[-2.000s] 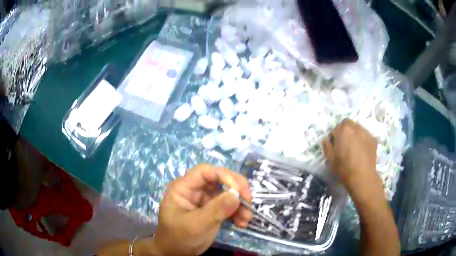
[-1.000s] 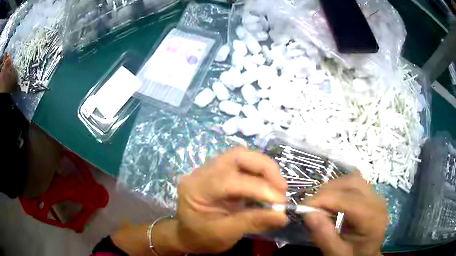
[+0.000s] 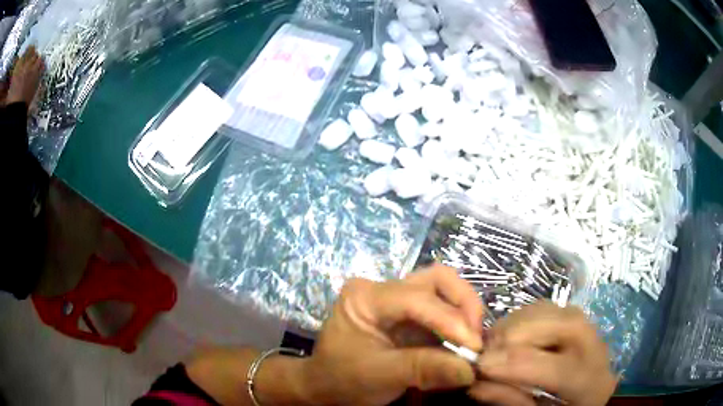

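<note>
My left hand [image 3: 396, 337] and my right hand [image 3: 547, 357] meet at the bottom, in front of the parts box. My left fingers grip a small silver and white piece, a shaft [image 3: 460, 350], whose end points into my right fingertips. My right hand is closed at that end, and a thin metal tip [image 3: 547, 394] shows below its fingers. Which parts are joined inside the fingers is hidden. The clear parts box [image 3: 507, 258] full of silver shafts lies just behind my hands, its near side covered by them.
White oval caps [image 3: 408, 131] and white sleeves [image 3: 610, 198] lie heaped behind the box. A phone [image 3: 571, 36] lies on a clear bag. A printed box [image 3: 289, 75] and smaller clear box [image 3: 186, 131] are left, blister trays [image 3: 698, 309] right. Another person's hand [image 3: 24, 79] is far left; a red stool [image 3: 119, 301] stands below.
My right hand has come from the sleeve heap to meet my left hand. Both hands are now lower and further right. The whole view has shifted, and the other person's hand has come into view.
</note>
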